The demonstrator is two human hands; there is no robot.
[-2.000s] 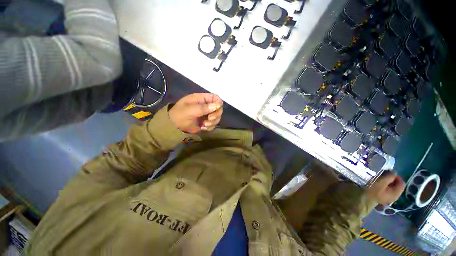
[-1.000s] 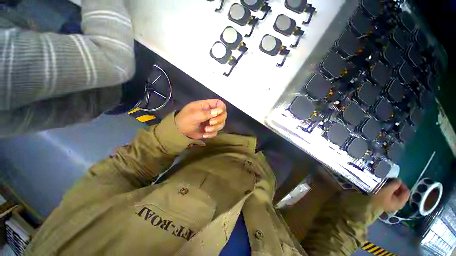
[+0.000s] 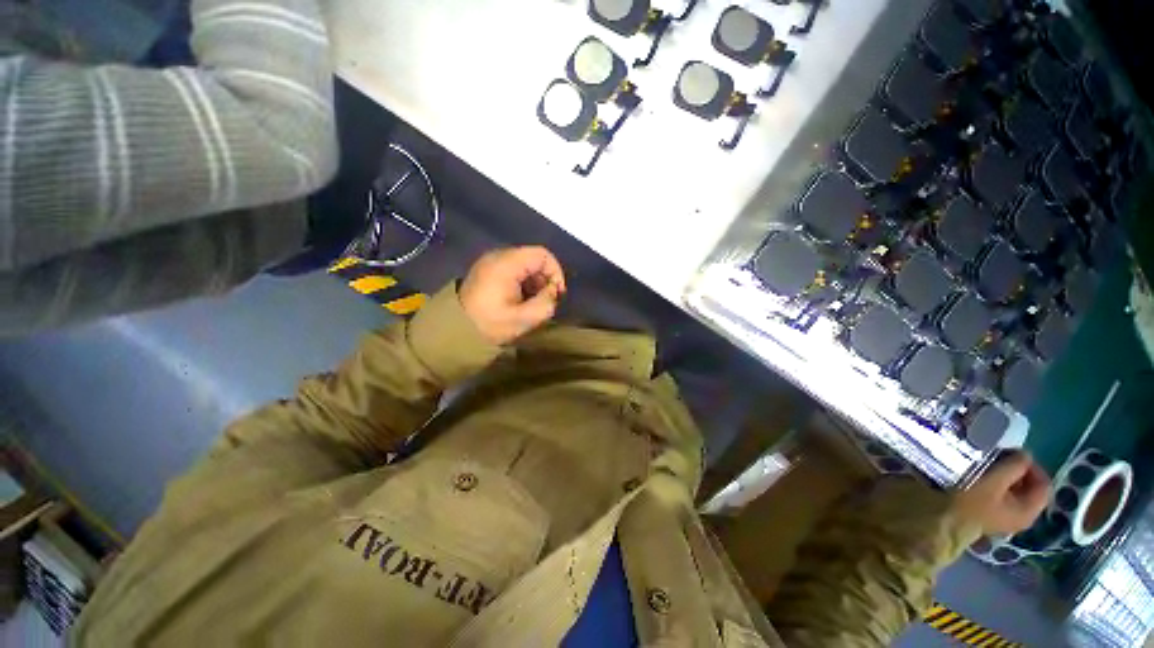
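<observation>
My left hand (image 3: pixel 513 294) is over my lap, below the white bench edge, with its fingers curled to the thumb; nothing shows in it. My right hand (image 3: pixel 1010 491) is curled at the near corner of the clear blister tray (image 3: pixel 829 370), beside the sticker roll (image 3: pixel 1106 501). Its fingertips are blurred, and whether it holds anything cannot be told. A white strip with dark discs (image 3: pixel 1000 553) shows just below that hand. The tray holds rows of black modules (image 3: pixel 928 371). Several modules with pale round faces (image 3: pixel 701 89) lie on the white surface (image 3: pixel 633 196).
Another person's grey striped sleeve (image 3: pixel 158 152) is at the upper left. A handwheel-like round frame (image 3: pixel 408 209) is below the bench edge. An open brown box (image 3: pixel 810 500) with white scrap is under the bench. A thin white stick (image 3: pixel 1095 418) lies on the green mat.
My left hand has turned slightly, its fingers now curled in a loop. The bench, tray and roll have shifted a little in the picture. My right hand stays at the tray corner.
</observation>
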